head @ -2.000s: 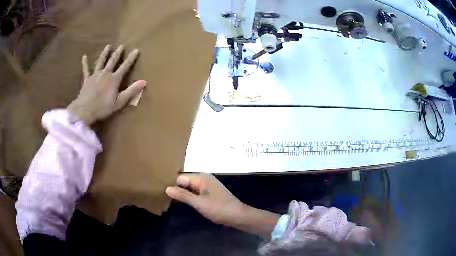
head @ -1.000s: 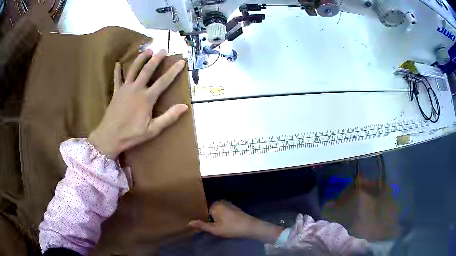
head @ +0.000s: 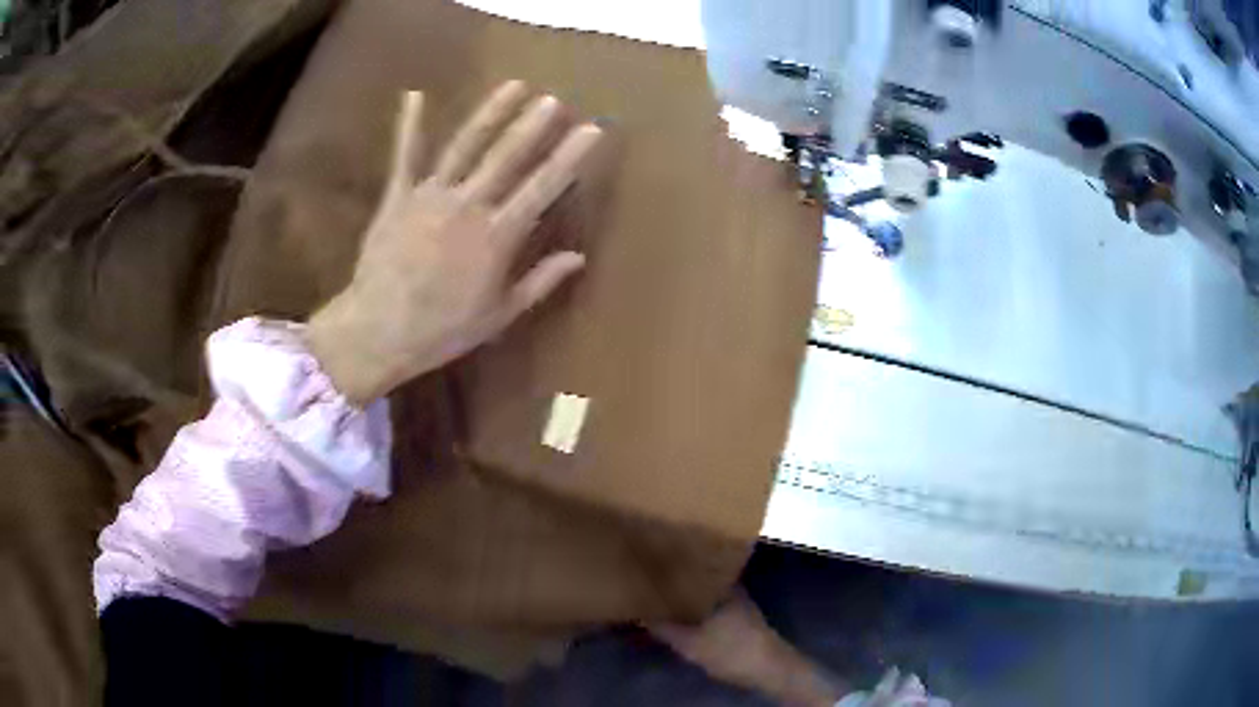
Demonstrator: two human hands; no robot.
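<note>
A large tan-brown bag panel (head: 690, 276) lies over the left part of the machine table, its right edge close to the needle area, and hangs over the front edge. A small pale label (head: 565, 423) shows on its face. My left hand (head: 456, 256) lies flat on the panel with the fingers spread, left of the sewing machine head (head: 790, 83). My right hand (head: 739, 646) is at the panel's lower right corner, below the table edge; its fingertips are hidden by the panel, so its grip cannot be seen.
Brown bags with looped handles (head: 124, 207) are piled at the left. The white machine table (head: 967, 332) carries a blurred ruler scale along its front. A black cord (head: 1247, 463) shows at the right edge. Dark space lies below the table.
The view has shifted, with the machine now farther right. The panel's label, covered one second ago, now shows. My right hand's fingers have gone behind the panel's lower corner.
</note>
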